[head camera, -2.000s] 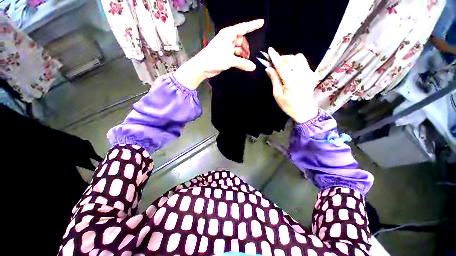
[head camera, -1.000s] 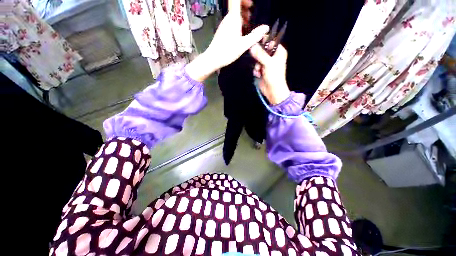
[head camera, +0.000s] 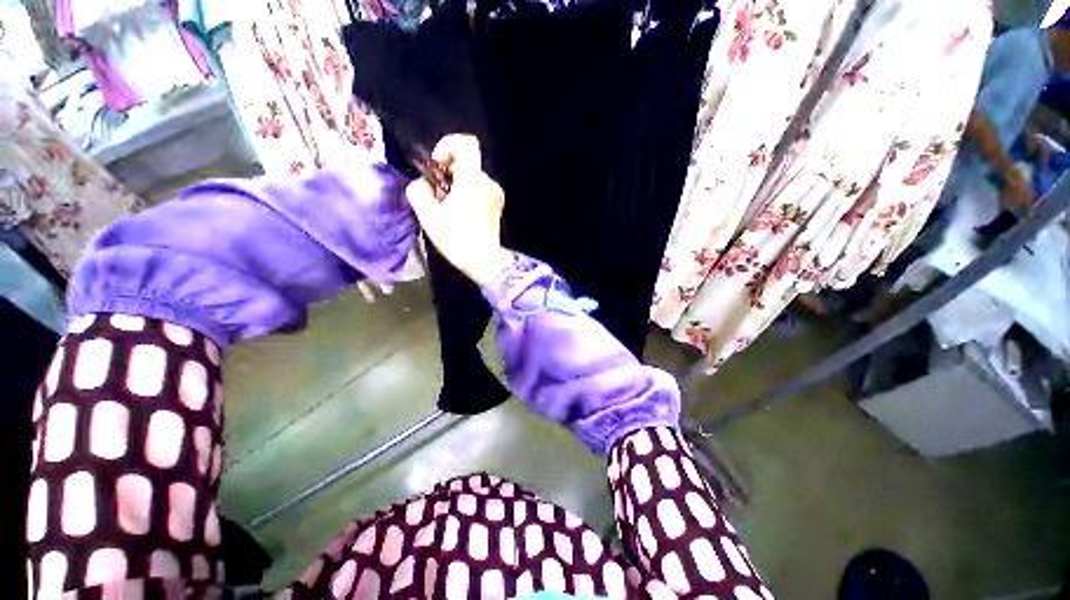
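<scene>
Black garments (head camera: 575, 164) hang in front of me, and one narrow black piece (head camera: 464, 352) reaches lower at their left side. My right hand (head camera: 464, 217) is in front of the left part of the black cloth, closed around small dark snips (head camera: 437, 174), of which only a part shows. My left sleeve ends just left of my right hand. My left hand itself is hidden, behind the cloth or inside it; I cannot tell which.
Floral garments (head camera: 810, 152) hang at the right, and more floral cloth (head camera: 299, 94) hangs at the left. A metal rail (head camera: 868, 340) slants across the right. A white box (head camera: 956, 404) stands on the floor. A person's arm (head camera: 991, 147) shows at the far right.
My right hand has moved left and lower, across the black cloth. The left arm has swung out, and its hand has gone out of sight. The snips' blades, clearly seen before, are now mostly hidden.
</scene>
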